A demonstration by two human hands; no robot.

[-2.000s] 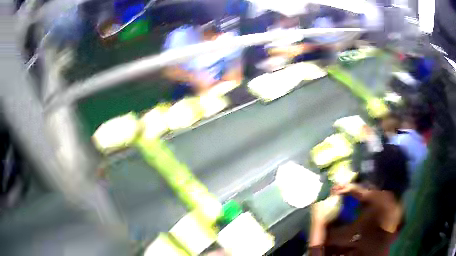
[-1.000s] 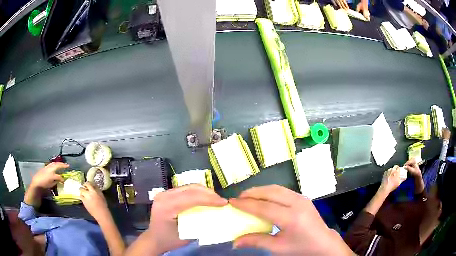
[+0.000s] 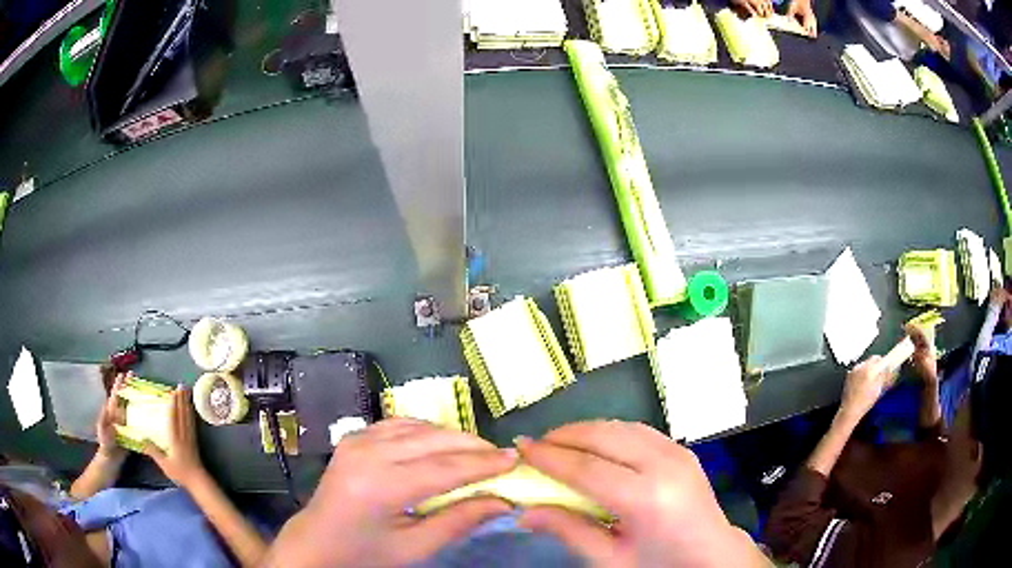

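Observation:
My left hand (image 3: 383,499) and my right hand (image 3: 644,494) are at the bottom centre, bare, with their index fingers meeting in the middle. Both grip one folded yellow piece (image 3: 522,486), seen nearly edge-on and slightly arched, thumbs below and fingers above. The fingers cover much of it. Just beyond the hands stand stacks of folded pieces with white tops and yellow-green edges: one partly hidden stack (image 3: 431,402), one tilted stack (image 3: 516,353) and one farther right (image 3: 603,317).
A loose white sheet stack (image 3: 701,379) lies beside a green ring (image 3: 708,294) and a long yellow-green roll (image 3: 629,178). A translucent board (image 3: 786,324) is right. A grey metal post (image 3: 413,144) rises centrally. Left are a black box (image 3: 335,394), cream discs (image 3: 219,345) and a worker; another worker sits right.
The camera swung down from a blurred side view to the belt. Since one second ago, the piece in my hands has turned from showing its broad pale face to nearly edge-on.

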